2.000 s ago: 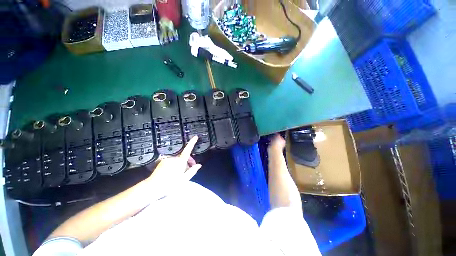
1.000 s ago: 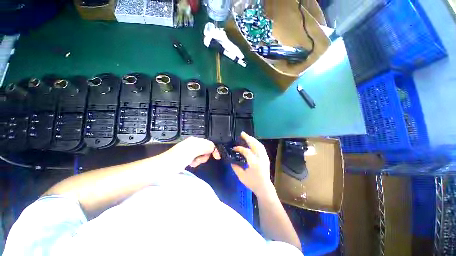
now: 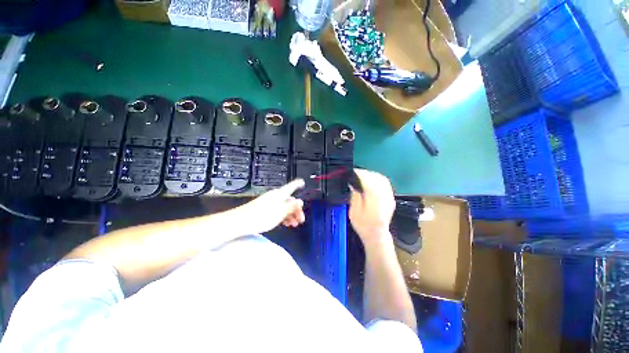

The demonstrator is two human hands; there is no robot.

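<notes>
A row of long black lock panels (image 3: 190, 152) stands side by side along the bench's front edge, each with a brass-coloured ring (image 3: 232, 108) at its far end. My left hand (image 3: 279, 207) has its index finger extended to the lower end of the second panel from the right; it holds nothing visible. My right hand (image 3: 372, 203) is at the right side of the rightmost panel (image 3: 338, 180), fingers closed on a small black part (image 3: 355, 181), mostly hidden by the hand. Thin red lines, perhaps wires, show across the two rightmost panels.
A parts carton (image 3: 396, 107) with a corded dark tool stands at the back right. A white trigger tool (image 3: 316, 63), a black pen-like tool (image 3: 259, 72) and another dark stick (image 3: 425, 140) lie on the bench. A low open carton (image 3: 441, 265) and blue crates (image 3: 527, 162) are at right.
My hands came together over a small black part at the panels' lower ends, then separated. My right hand has moved right and up to the last panel. The red lines have appeared.
</notes>
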